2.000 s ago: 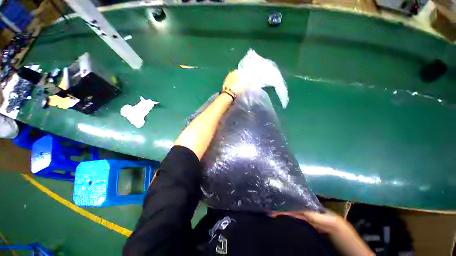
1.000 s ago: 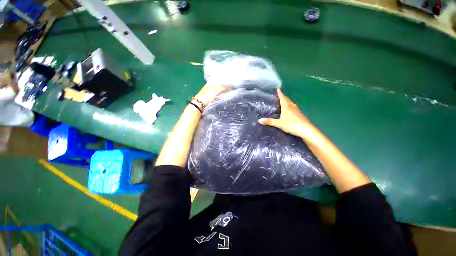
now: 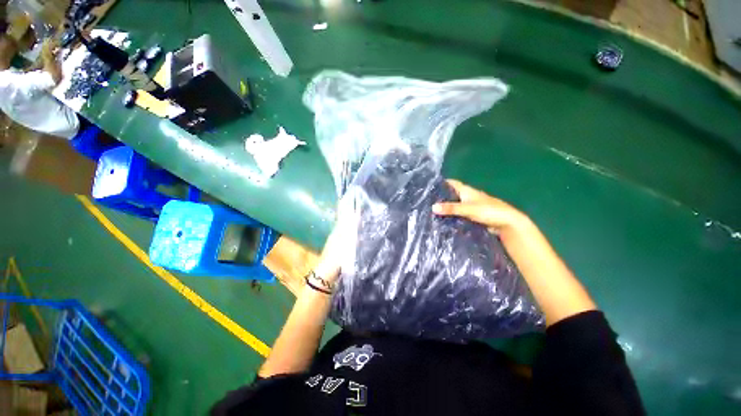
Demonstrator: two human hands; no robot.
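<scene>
A large clear plastic bag full of small dark inserts lies on the green bench's near edge against my body. Its empty, whitish upper part spreads open-looking and flat away from me. My left hand is against the bag's left side, partly hidden by the plastic. My right hand rests on the bag's upper right side, thumb on the plastic and fingers around its edge.
A black boxy device and a white scrap lie on the bench to the left. Blue stools, a small carton and a blue trolley stand on the floor. A housing sits at the far right. Another person's sleeve shows far left.
My right hand has moved from the bag's bottom corner to its upper right side. My left hand has moved down from the bag's neck to its left side. The view has turned left.
</scene>
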